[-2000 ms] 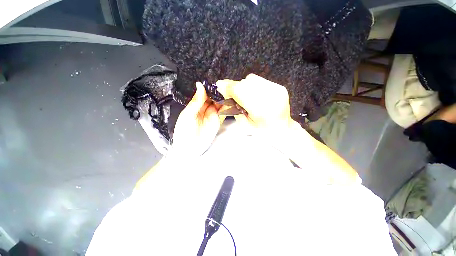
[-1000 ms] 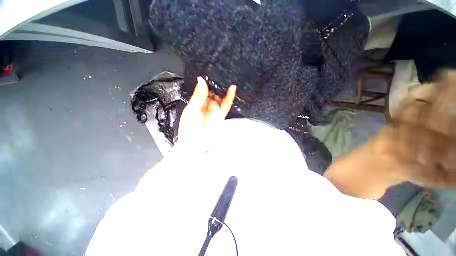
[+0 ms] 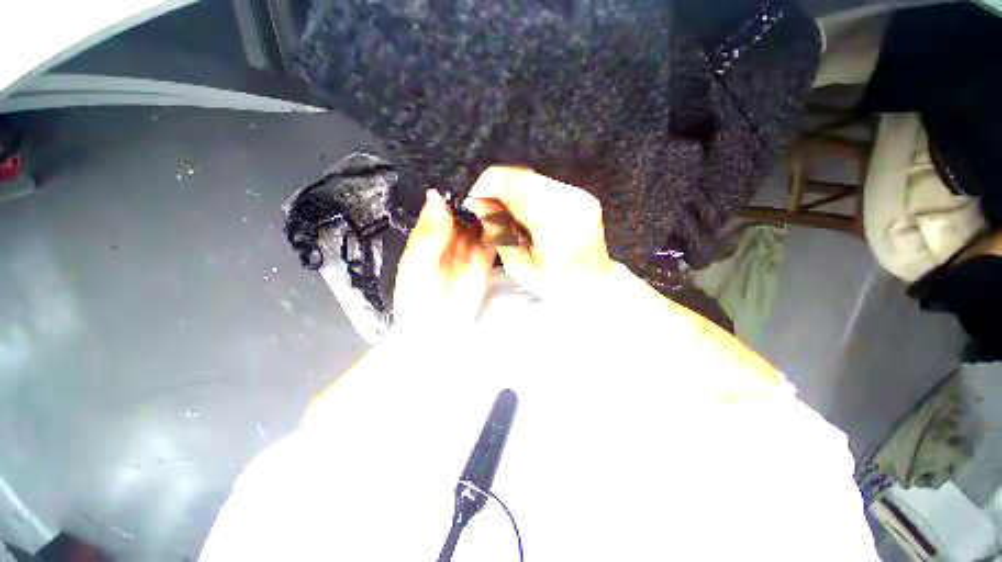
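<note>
A dark, nubby garment point(image 3: 527, 88) spreads over the lap and up to the top edge. My left hand point(image 3: 440, 258) pinches a dark, glinting piece of trim point(image 3: 464, 214) at the garment's near edge. My right hand point(image 3: 555, 225) is right beside it, its thumb and fingers closed at the same trim. A dark tool-like shape shows under the right fingers, too unclear to name. No needle or thread can be made out. More silvery trim point(image 3: 749, 38) shows on the garment at the upper right.
A glossy black tangle of loose trim point(image 3: 360, 236) hangs left of the lap. A wooden stool point(image 3: 826, 181) stands at the right, with a person in light trousers point(image 3: 906, 203) beside it. Green cloth point(image 3: 747, 280) lies right of the lap. A black microphone-like object point(image 3: 487, 445) is on my chest.
One second ago my right hand was far out to the right, blurred. It is now back at the trim beside my left hand, which has stayed nearly in place.
</note>
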